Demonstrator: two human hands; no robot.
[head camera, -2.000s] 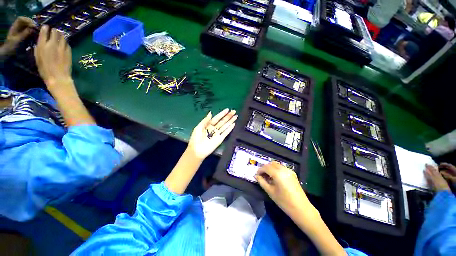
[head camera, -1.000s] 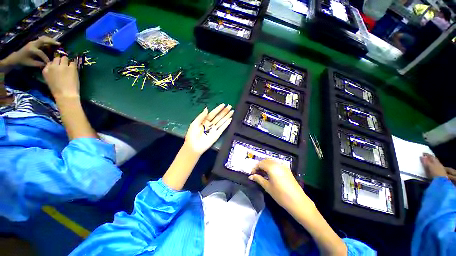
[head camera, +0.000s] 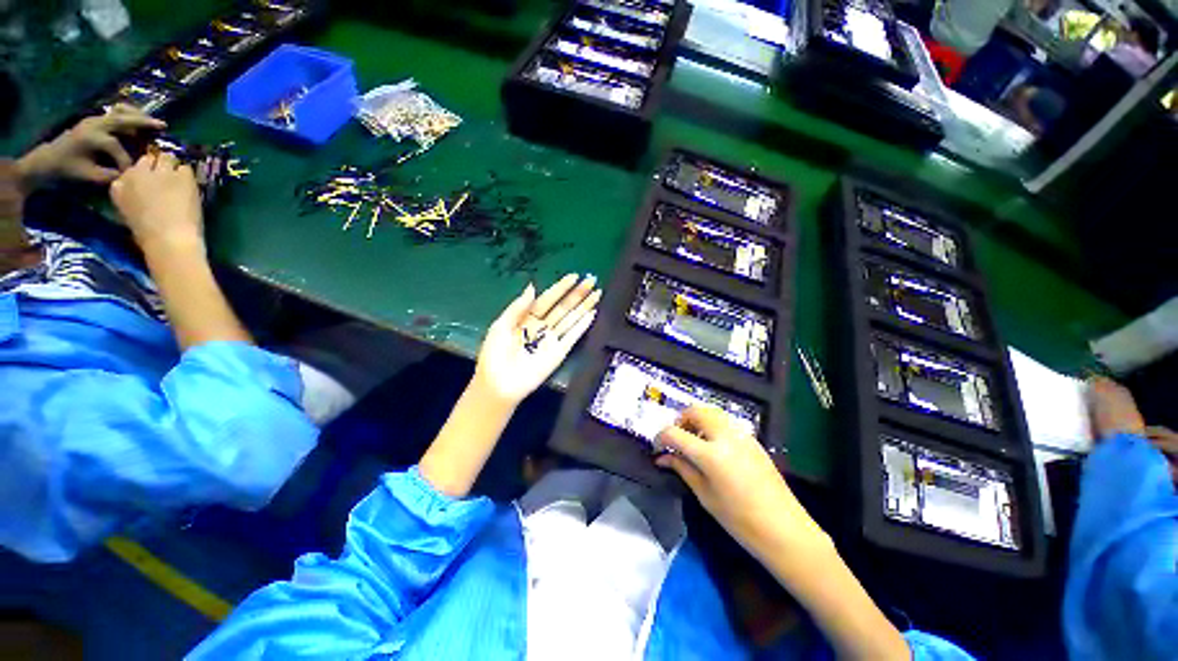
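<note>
My left hand (head camera: 527, 346) is held palm up with its fingers apart, left of the foam tray (head camera: 588, 446). Small dark parts (head camera: 532, 338) lie loose in its palm. My right hand (head camera: 708, 455) is over the nearest phone frame (head camera: 627, 391), at its lower right part, with thumb and fingertips together. Whether a small part is between the fingertips is too small to tell. The frame lies flat in its tray pocket, with a small orange strip inside. More frames lie in the pockets behind it.
A second foam tray (head camera: 956, 549) stands right, with tweezers (head camera: 815, 377) between the trays. Pale sticks (head camera: 433, 214) and black pieces (head camera: 510, 233) lie on the green mat. Behind are a blue bin (head camera: 293, 93), a clear bag (head camera: 408, 114) and another tray (head camera: 575, 116). Neighbours' hands show left and right.
My right hand has stayed over the nearest frame, its fingertips shifting slightly. My left hand moved slightly left at first, then stayed nearly still, palm up.
</note>
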